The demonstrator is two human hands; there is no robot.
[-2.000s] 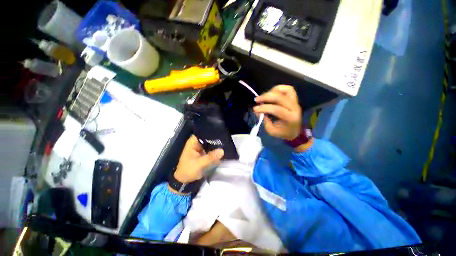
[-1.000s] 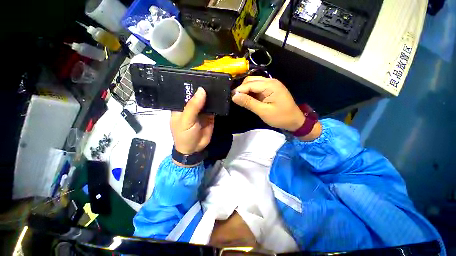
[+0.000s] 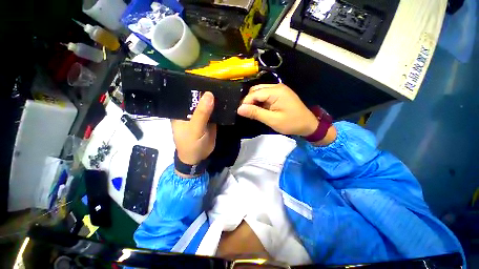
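A black phone (image 3: pixel 168 94) with white lettering is held level above the bench edge, its long side running left to right. My left hand (image 3: pixel 197 128) grips it from below, with the thumb lying on the lettered face. My right hand (image 3: pixel 276 110) is at the phone's right end with its fingertips pinched together. The white cable (image 3: pixel 277 78) shows only as a short piece above my right hand. Whether its tip is between my fingers or in the phone is hidden.
An orange electric screwdriver (image 3: pixel 226 68) lies behind the phone. A white cup (image 3: pixel 176 41) and blue bin (image 3: pixel 149 18) stand at the back. An opened phone body (image 3: pixel 141 178), a blue pick (image 3: pixel 116 183) and small modules (image 3: pixel 100 154) lie left. A black tray (image 3: pixel 344 23) sits on the side table.
The phone has come up from my lap and turned level, its lettered face showing. My right hand has moved down and left to its end. The cable is now mostly hidden.
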